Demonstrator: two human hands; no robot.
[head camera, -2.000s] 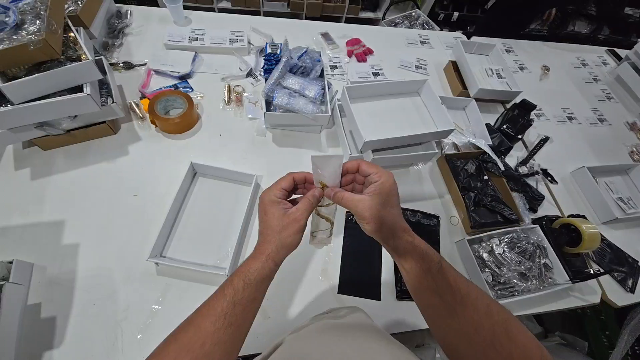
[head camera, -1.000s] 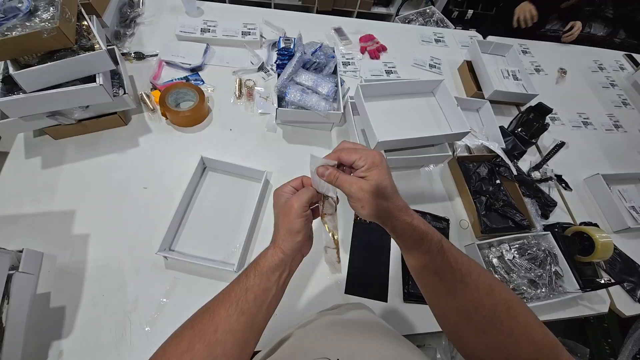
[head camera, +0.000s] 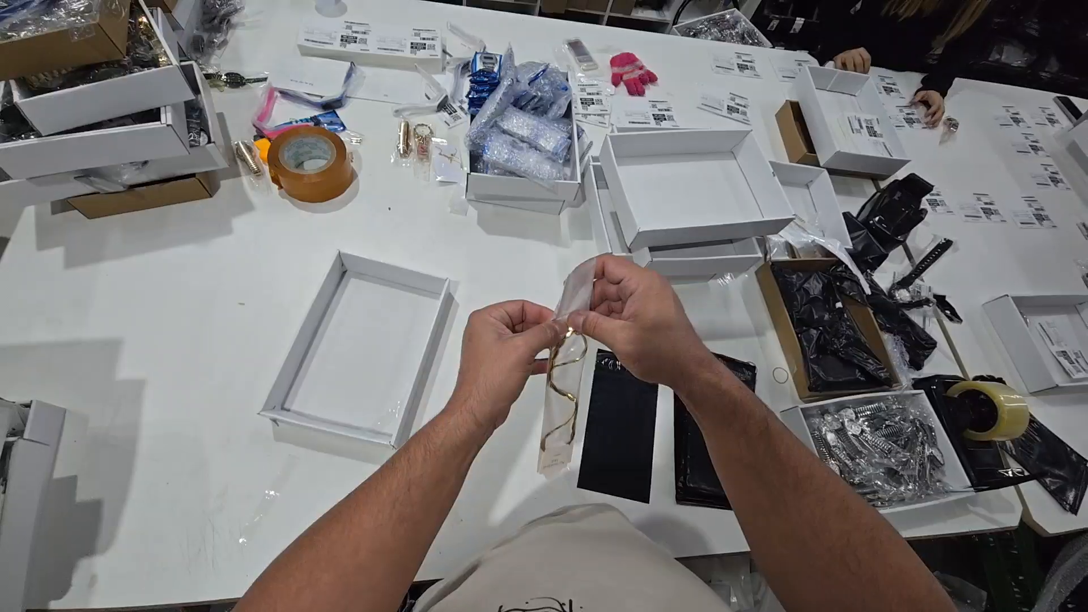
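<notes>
Between my hands hangs a narrow clear plastic sleeve (head camera: 557, 450) with a wavy gold-coloured metal jewellery piece (head camera: 563, 393) inside. My left hand (head camera: 508, 353) pinches the sleeve's left edge near the top of the gold piece. The upper part of the sleeve is gripped by my right hand (head camera: 637, 319), its thumb close to my left fingertips. Below my right hand lies a flat black mailer bag (head camera: 617, 433), and a stack of black bags (head camera: 699, 450) is partly hidden under my right forearm. An open white cardboard box lid (head camera: 361, 348) rests left of my hands.
An orange tape roll (head camera: 311, 164) and a box of bubble-wrapped packets (head camera: 524, 189) stand further back. White boxes (head camera: 697, 189) are stacked behind my right hand. At right are a box of packed watches (head camera: 884, 455) and a clear tape roll (head camera: 986, 410). Another person's hands (head camera: 852, 59) are at the back right.
The sleeve's top, folded over in my right hand one second ago, now stands up from my fingers. Another person's hands have come into view at the back right since two seconds ago.
</notes>
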